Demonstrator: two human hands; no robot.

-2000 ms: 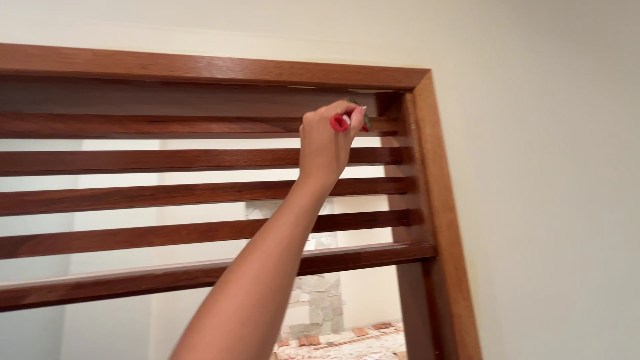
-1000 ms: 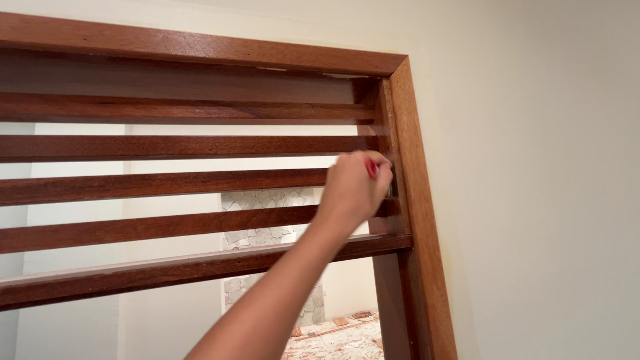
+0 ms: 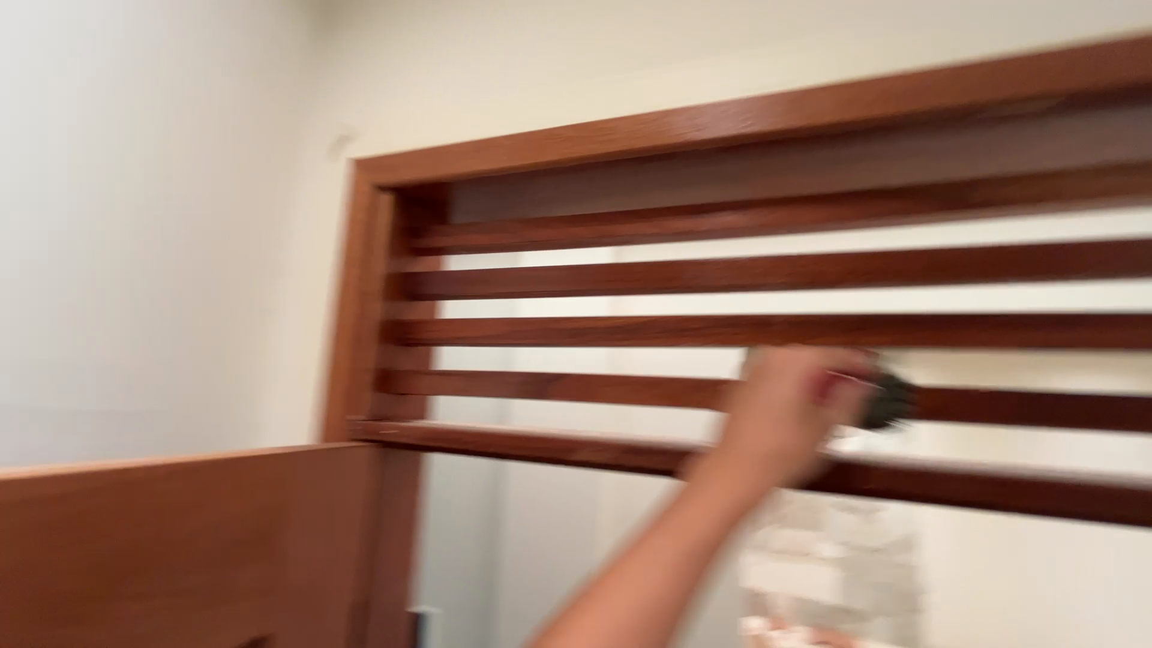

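Note:
My left hand [image 3: 792, 405] is raised, its fingers closed on a small red and dark green object [image 3: 886, 396]. Motion blur hides what kind of object it is. The hand is in front of a lower wooden slat [image 3: 576, 387] of a slatted transom, and the object's dark end overlaps that slat. Just under the hand runs the thicker bottom rail [image 3: 540, 446] of the transom. Whether the object touches the wood cannot be told. My right hand is out of view.
A reddish-brown wooden frame [image 3: 630, 135] surrounds the slats. At lower left, a wooden door panel [image 3: 180, 540] stands close to the frame's left jamb [image 3: 346, 306]. Pale walls [image 3: 162, 225] flank it, and grey stonework [image 3: 828, 558] shows beyond the opening.
My left hand was by the top right corner of the frame, then lower along its right side; now it is at a lower slat, away from that side. The view has swung left.

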